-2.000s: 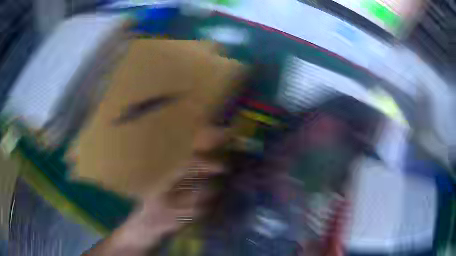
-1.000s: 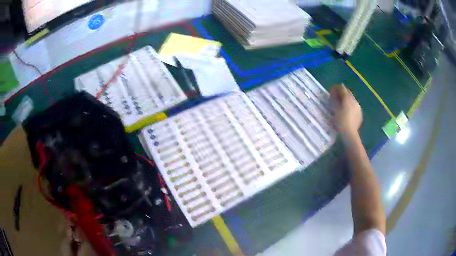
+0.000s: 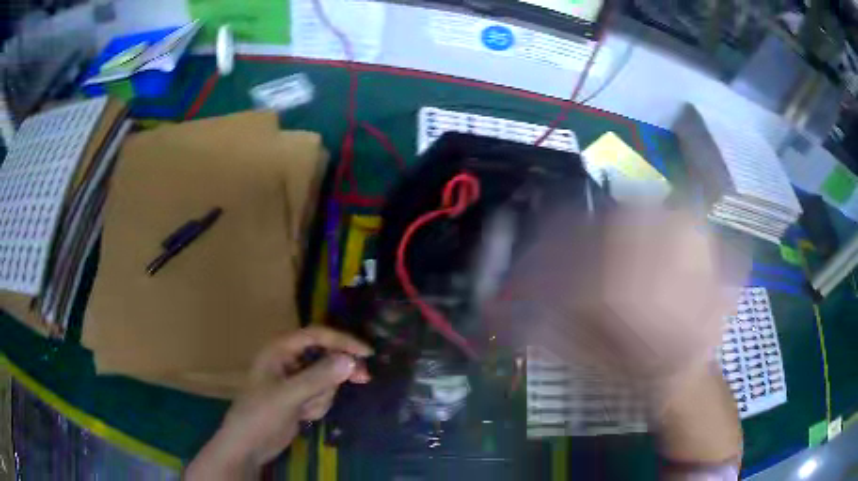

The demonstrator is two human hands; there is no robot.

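Observation:
The black test fixture (image 3: 550, 188) stands in the centre, with a looped red wire (image 3: 406, 258) on top and a small clear/silvery nest (image 3: 440, 390) at its front. My left hand (image 3: 306, 380) is at the fixture's front left, fingertips pinched around a small dark item that is mostly hidden. My right hand (image 3: 649, 282) is strongly blurred over the fixture's right side and the module trays (image 3: 588, 399). Whether it holds anything cannot be told. The toggle clamp handle cannot be made out.
Brown cardboard sheets (image 3: 202, 310) with a black pen (image 3: 183, 241) on them lie left. Stacked trays (image 3: 42, 193) stand far left, another white stack (image 3: 753, 178) back right. Yellow paper (image 3: 626, 164) and a blue box (image 3: 146, 61) lie behind.
The view has swung back left from the trays to the fixture. My right hand has moved from the trays' far right edge to the fixture. My left hand has come into view since one second ago.

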